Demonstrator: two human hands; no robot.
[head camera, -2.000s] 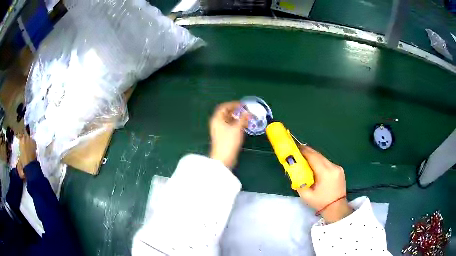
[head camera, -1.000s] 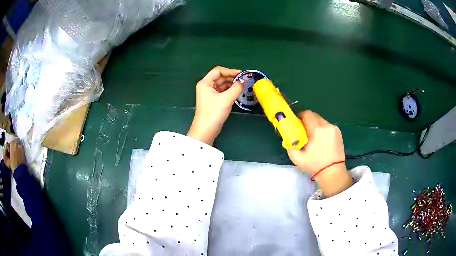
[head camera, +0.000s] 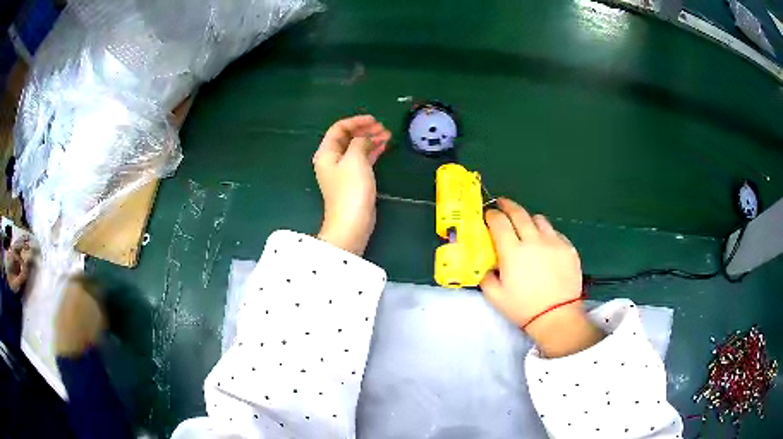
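A round unit (head camera: 432, 130) with a black rim and pale grey-violet face lies on the green bench, with a small wire piece at its upper left. My left hand (head camera: 350, 176) is left of it, apart from it, fingers slightly curled and holding nothing. My right hand (head camera: 534, 261) holds the yellow hot glue gun (head camera: 462, 227), its dark nozzle end just below the unit's lower edge. Whether the nozzle touches the unit is not clear.
A pale mat (head camera: 455, 360) lies under my sleeves. A pile of leaded components (head camera: 740, 370) is at lower right. Another round unit (head camera: 747, 199) lies beside the grey post (head camera: 760, 236). A clear plastic bag (head camera: 94, 111) rests on cardboard (head camera: 120, 225) at left, near a co-worker's hand (head camera: 79, 317).
My left hand has let go of the unit and moved left. The glue gun has swung more upright, lower than the unit. The other unit now shows closer to the post.
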